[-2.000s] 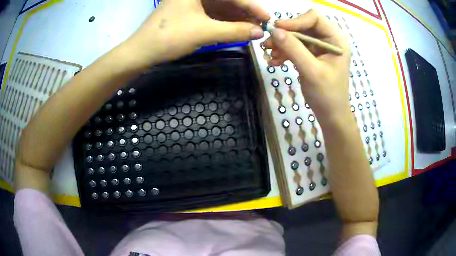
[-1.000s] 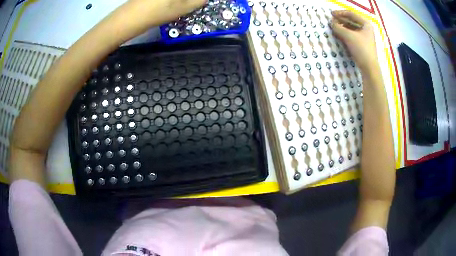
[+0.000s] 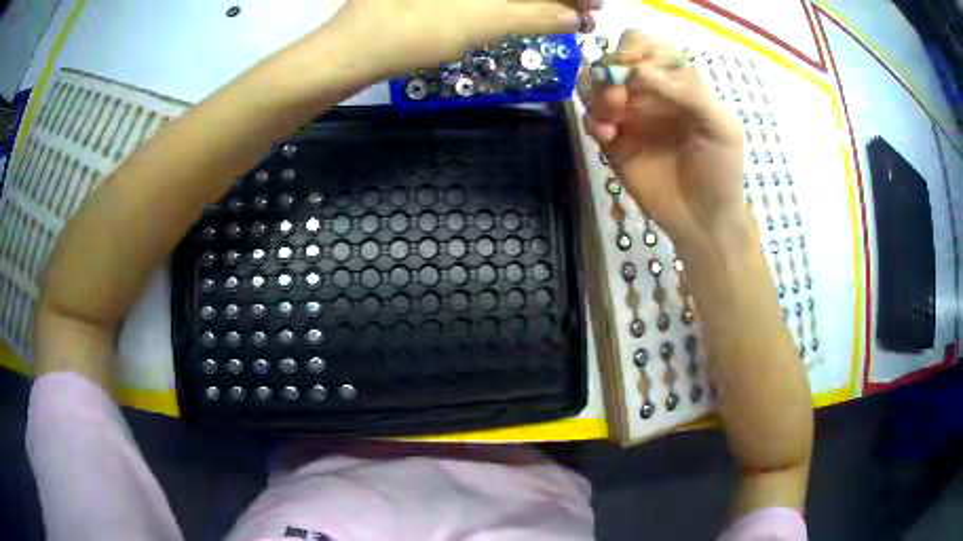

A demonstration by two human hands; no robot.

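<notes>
My left hand (image 3: 465, 26) reaches over the blue bin (image 3: 480, 103), its fingertips pinching a small round metal part (image 3: 584, 18) near the top edge. My right hand (image 3: 671, 132) is over the loading board (image 3: 623, 417), just below and right of the left fingertips, not touching them. It grips a thin hand tool (image 3: 612, 73) with a pale tip; whether a part is on the tip is unclear. The bin holds loose shiny metal pieces. The black component tray (image 3: 444, 407) has metal parts in its left columns, one further right in the nearest row.
A slotted board (image 3: 79, 159) lies at left, partly under my left forearm. A black flat device (image 3: 903, 248) lies at far right beyond yellow and red tape. A tiny dark part (image 3: 233, 11) is at upper left. My right forearm covers part of the loading board.
My left hand has come out of the bin and moved right with a small part. My right hand has moved left towards it, and the tool's pale tip shows again. The view has shifted slightly.
</notes>
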